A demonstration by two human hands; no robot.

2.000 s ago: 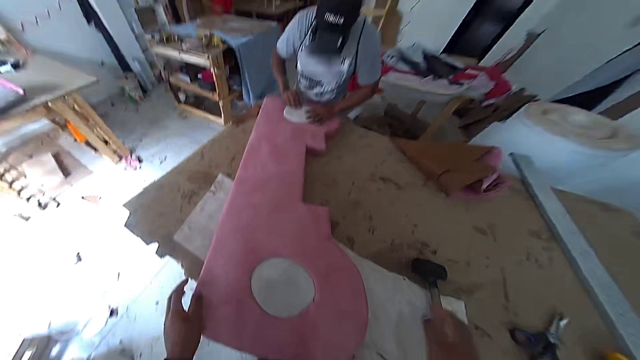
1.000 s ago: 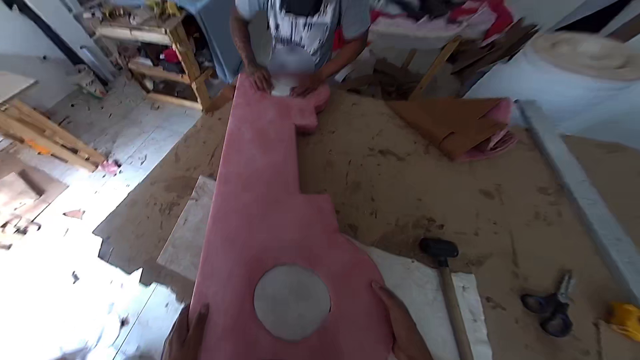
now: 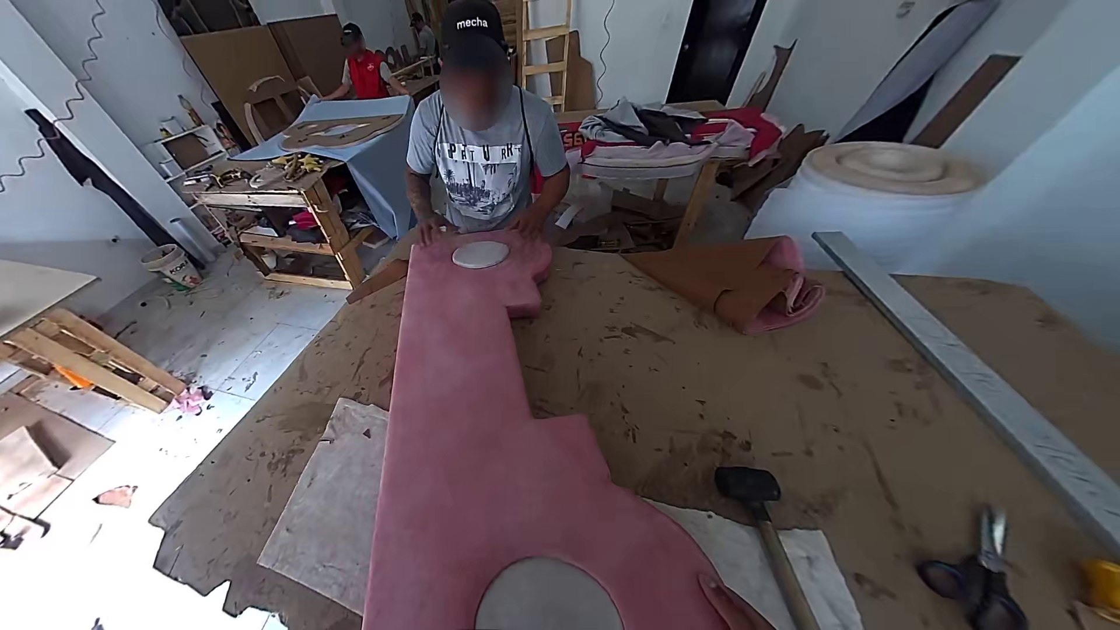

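Note:
A long panel covered in pink fabric [image 3: 464, 420] lies on the worktable, with a grey round inset [image 3: 549, 599] at its near end and a smaller grey round inset [image 3: 480, 255] at the far end. My right hand [image 3: 733, 605] rests against the panel's rounded near right edge, only its fingers showing. My left hand is out of the frame. Right of the panel lies a black-headed mallet [image 3: 748, 486] with a wooden handle, partly over a pale sheet [image 3: 818, 560]. Dark-handled scissors [image 3: 980, 569] lie farther right. A co-worker's hands [image 3: 479, 226] touch the panel's far end.
The brown-topped worktable [image 3: 665, 394] has a jagged near-left edge. On it are a folded brown and pink piece [image 3: 744, 284], a long grey bar [image 3: 971, 367] and a yellow object [image 3: 1101, 584]. A co-worker [image 3: 481, 149] stands at the far edge; another person [image 3: 367, 74] is farther back.
My right hand has gone from the mallet handle to the panel's right edge. My left hand, at the panel's left edge in both earlier frames, is no longer in view. The view has tilted up since one second ago.

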